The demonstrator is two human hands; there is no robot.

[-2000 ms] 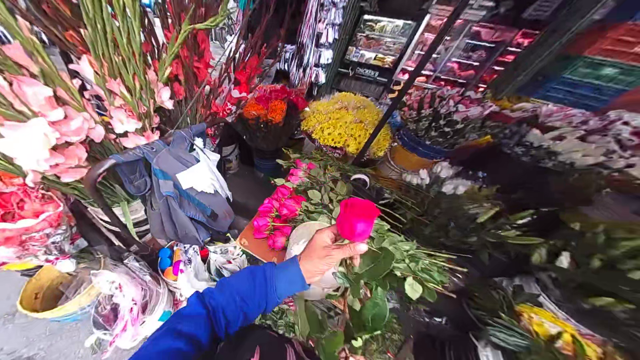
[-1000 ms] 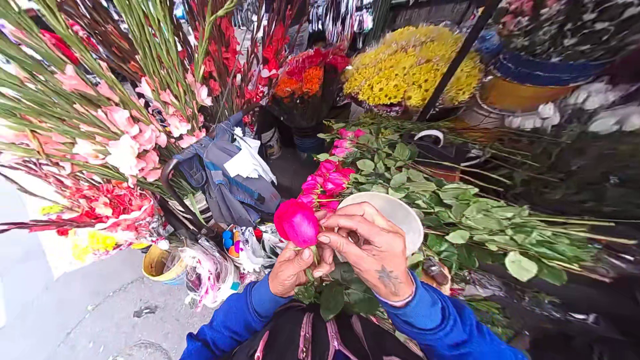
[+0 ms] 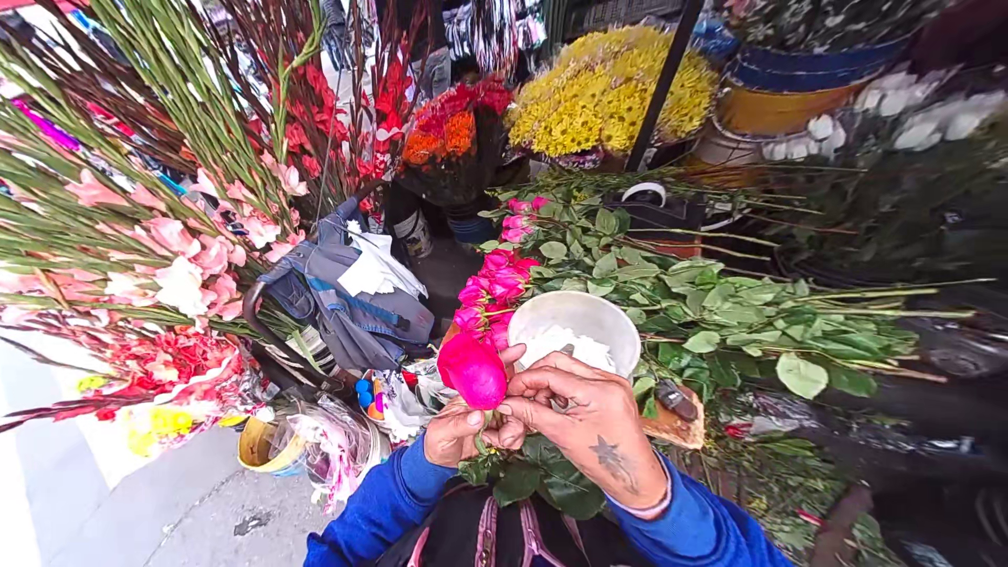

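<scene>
A bright pink rose (image 3: 472, 372) with its leafy stem is in my left hand (image 3: 465, 429), the fingers closed on the stem just under the bloom. My right hand (image 3: 587, 417) is at the right side of the same bloom, thumb and fingertips pinched together at its base; whether they grip a petal or a sepal is hidden. Just behind my right hand is a white plastic tub (image 3: 622, 323) with white pieces in it. More pink roses (image 3: 496, 287) lie beyond the tub, and long leafy stems (image 3: 724, 307) stretch to the right.
A grey-blue backpack (image 3: 354, 303) with white paper on it rests at the left. Pink gladioli (image 3: 181, 268) stand behind it; yellow chrysanthemums (image 3: 606, 94) are at the back. A dark pole (image 3: 665, 87) rises before them. A yellow bucket (image 3: 264, 445) stands low at the left.
Two seconds ago only one hand was in view, at the rose; both hands are now at it. The view has shifted. Since one second ago, the hands have hardly moved.
</scene>
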